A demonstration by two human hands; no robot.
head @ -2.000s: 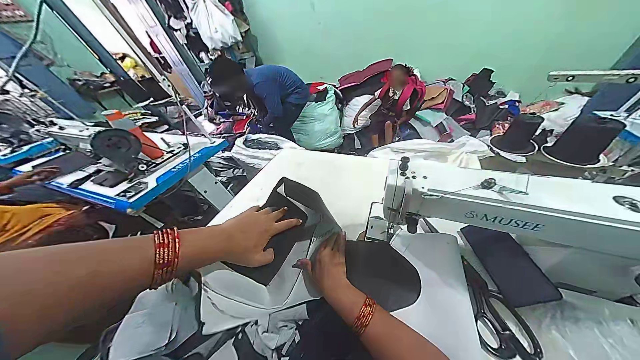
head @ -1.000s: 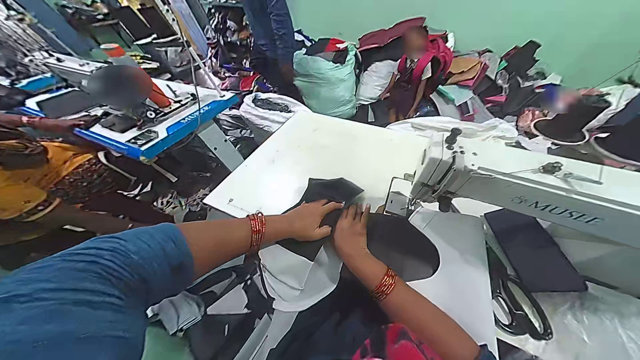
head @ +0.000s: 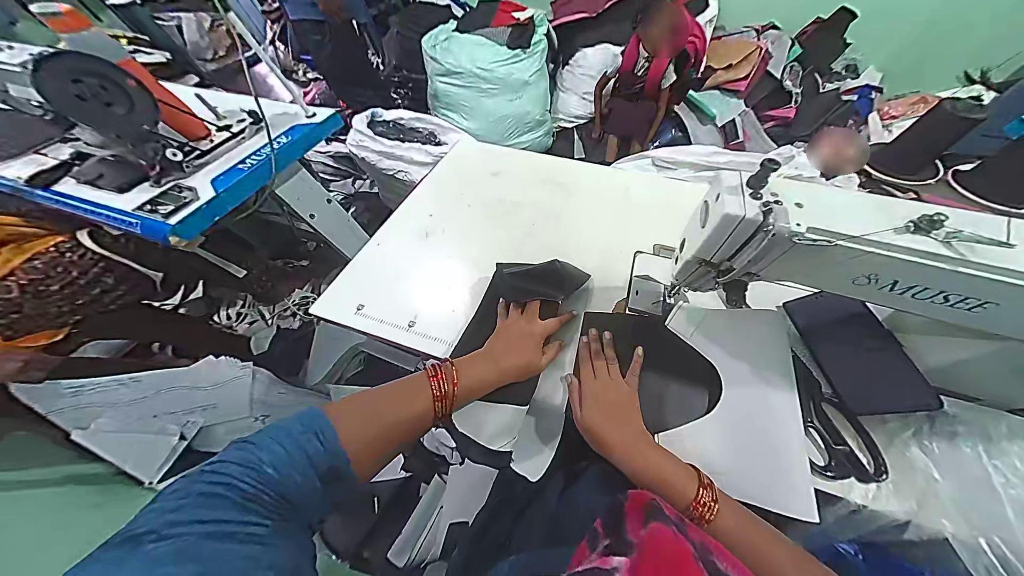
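My left hand (head: 524, 342) presses flat, fingers spread, on a black fabric piece with a pale-backed strip (head: 552, 408) along its right side. My right hand (head: 610, 392) rests palm down on a dark fabric piece with a rounded right edge (head: 680, 372). That piece reaches up to the needle area of a white Musee sewing machine (head: 712, 232), just above and right of my right hand. Under and beside it lies a large white sheet (head: 744, 408). Neither hand is closed around anything. Whether the two dark pieces are joined cannot be told.
The white machine table (head: 512, 216) extends behind my hands. On the right lie black-handled scissors (head: 840, 440) and a dark flat rectangular item (head: 864, 352). Another sewing station (head: 272, 160) stands at left. Scraps (head: 456, 512) are below the table edge. A seated person (head: 640, 88) is behind.
My hands, close together a second ago, are now apart, with the pale-backed strip showing between them. The view has shifted closer and downward.
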